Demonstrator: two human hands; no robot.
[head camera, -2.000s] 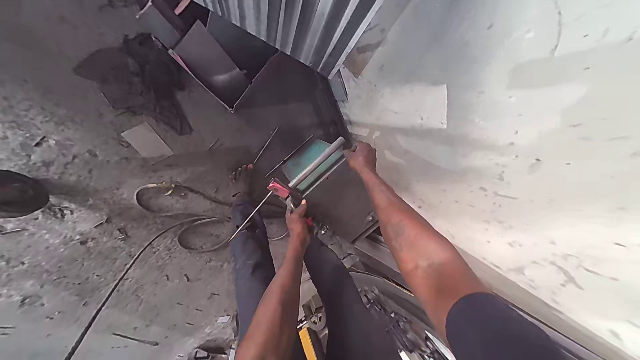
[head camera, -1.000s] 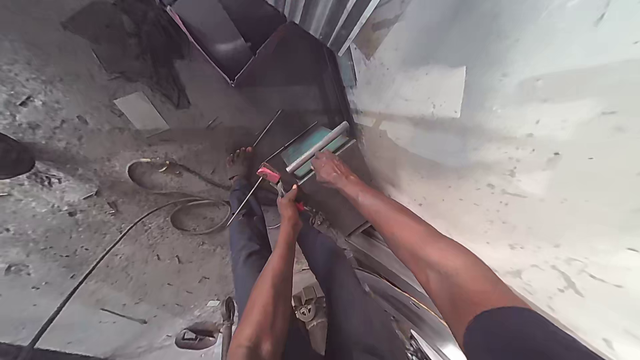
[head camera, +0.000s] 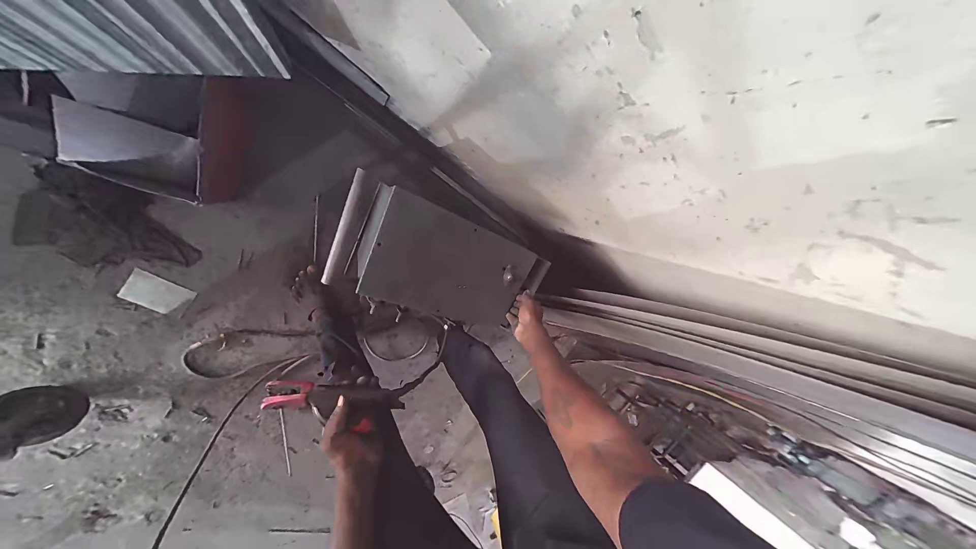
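My left hand (head camera: 352, 438) is closed around the dark handle of a welding electrode holder with red jaws (head camera: 288, 395), at the lower centre. A thin rod (head camera: 284, 442) extends down from the jaws, and a dark cable leaves the handle's other end. My right hand (head camera: 528, 316) touches the lower right corner of a grey sheet-metal box (head camera: 446, 259), near a small round fitting on its face. Whether the fingers grip the edge, I cannot tell. A pale metal tube or strip (head camera: 345, 229) lies along the box's left end.
A pale wall (head camera: 724, 152) rises at the right, with long metal bars (head camera: 686, 347) along its foot. An open metal box (head camera: 130, 145) and corrugated sheet (head camera: 137, 34) are at the upper left. A cable (head camera: 221, 431) loops over the floor. My legs and bare foot are beside the grey box.
My right hand has moved from the pale tube to the box's corner. The box now shows a broad grey face, where green and a tube showed earlier. The electrode holder stays in my left hand.
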